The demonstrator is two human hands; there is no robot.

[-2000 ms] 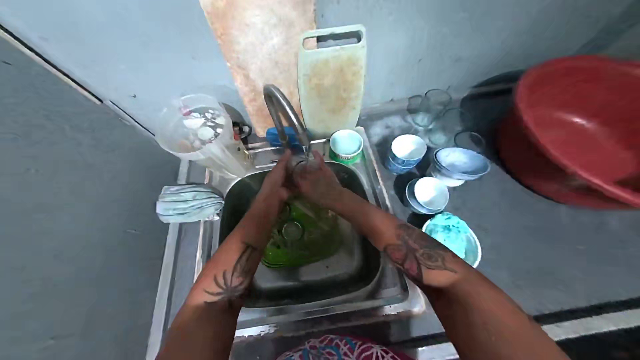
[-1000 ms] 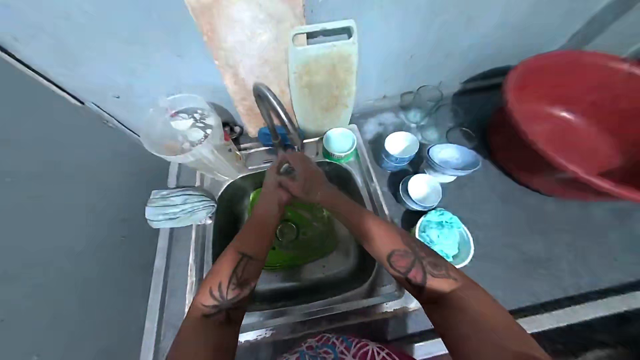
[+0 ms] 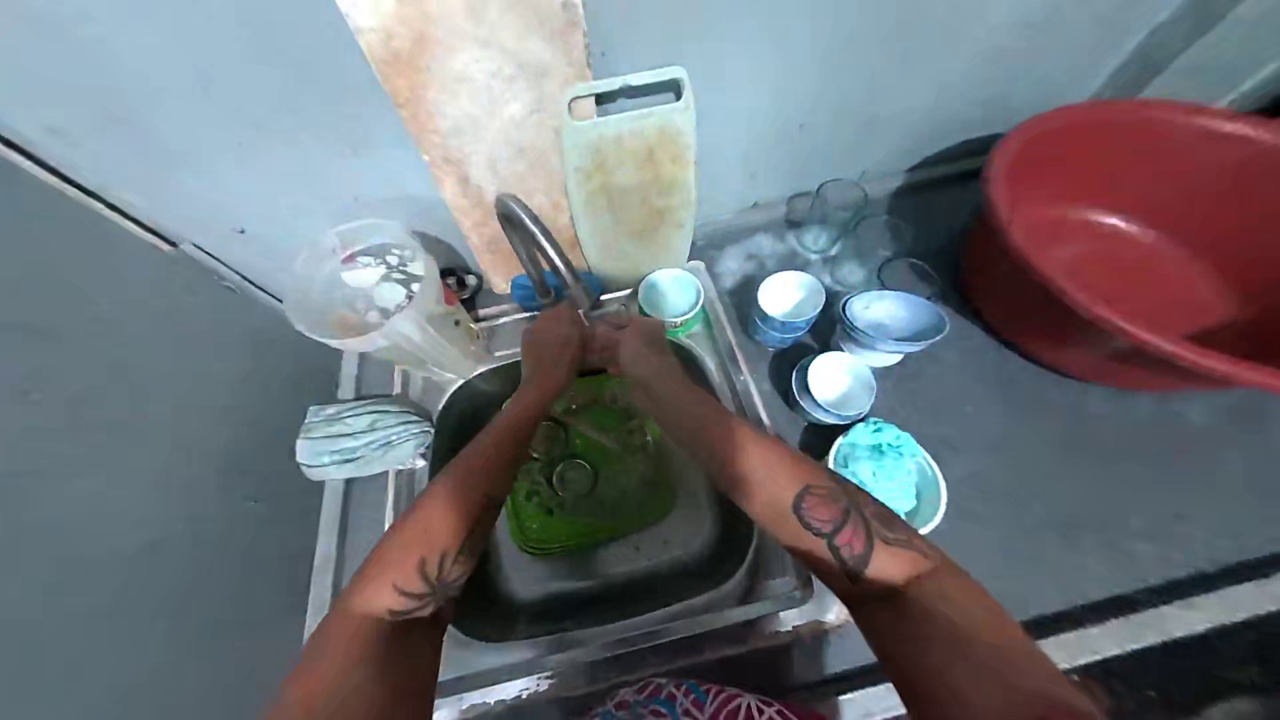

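My left hand (image 3: 552,345) and my right hand (image 3: 640,345) are close together beneath the curved metal faucet (image 3: 540,240), at the back of the steel sink (image 3: 600,600). Between them is what looks like a small clear glass (image 3: 606,316), mostly covered by the fingers, so which hand grips it is hard to tell. Green square plates (image 3: 600,500) lie stacked in the basin below, with round glass rims visible over them. A pale green cup (image 3: 671,297) stands at the sink's back right corner.
Stacked bowls (image 3: 790,300), clear glasses (image 3: 840,210), a bowl with turquoise cloth or mesh (image 3: 880,470) and a large red basin (image 3: 1130,240) are right. A folded cloth (image 3: 362,437) and plastic pitcher (image 3: 365,285) are left. A cutting board (image 3: 635,170) leans behind.
Both hands, clasped around something under the faucet a second ago, are now slightly more apart, with a clear rim showing between them.
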